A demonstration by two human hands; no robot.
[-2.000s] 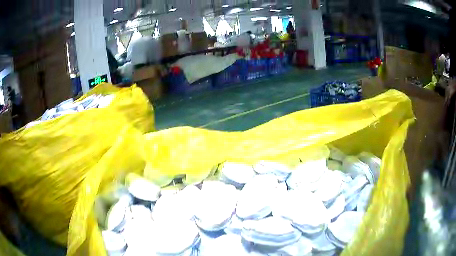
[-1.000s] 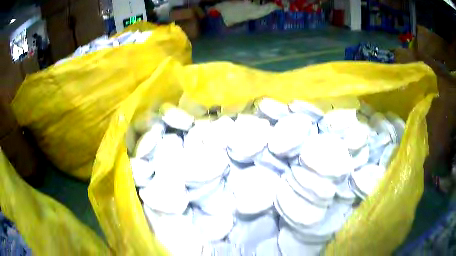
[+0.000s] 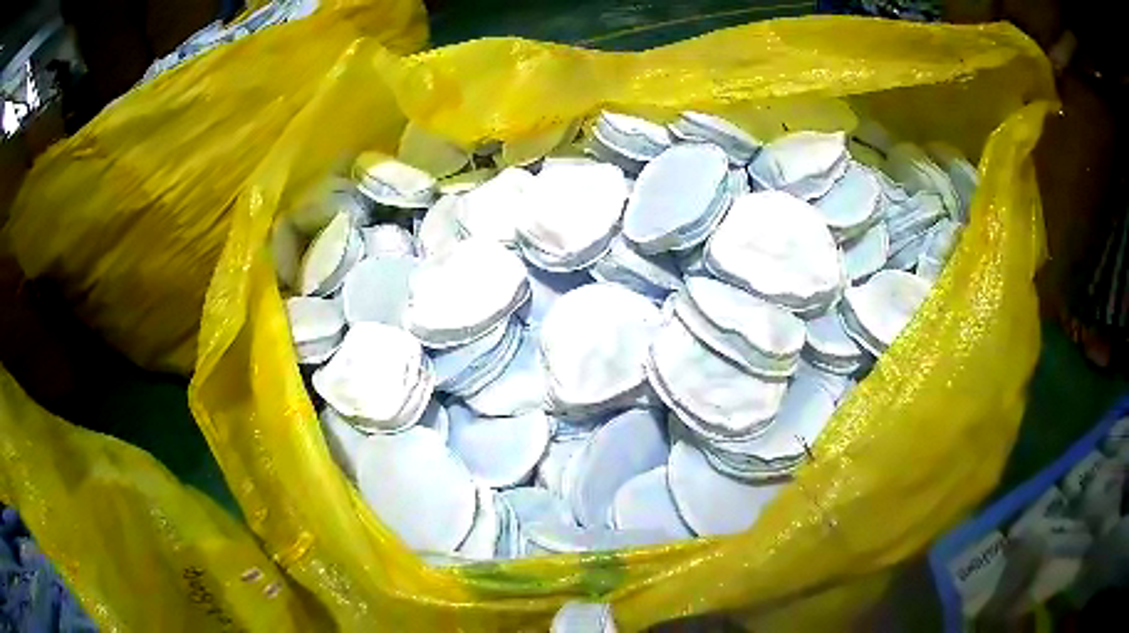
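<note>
A large yellow woven sack stands wide open in front of me. It is filled with many flat, round white fabric pieces, lying in loose, overlapping stacks. The near pieces look pale grey-blue in shadow. A small white piece shows outside the sack's near edge, cut off by the bottom of the picture; what holds it, if anything, cannot be seen. Neither of my hands is in view.
A second yellow sack with pale pieces on top bulges behind left. A yellow flap with dark handwriting lies near left. A blue-rimmed crate with white lettered pieces is at lower right. Green floor shows behind.
The view has tilted down. The main sack sits higher in the picture, its near edge and the small white piece now show, and the far workshop has left the view.
</note>
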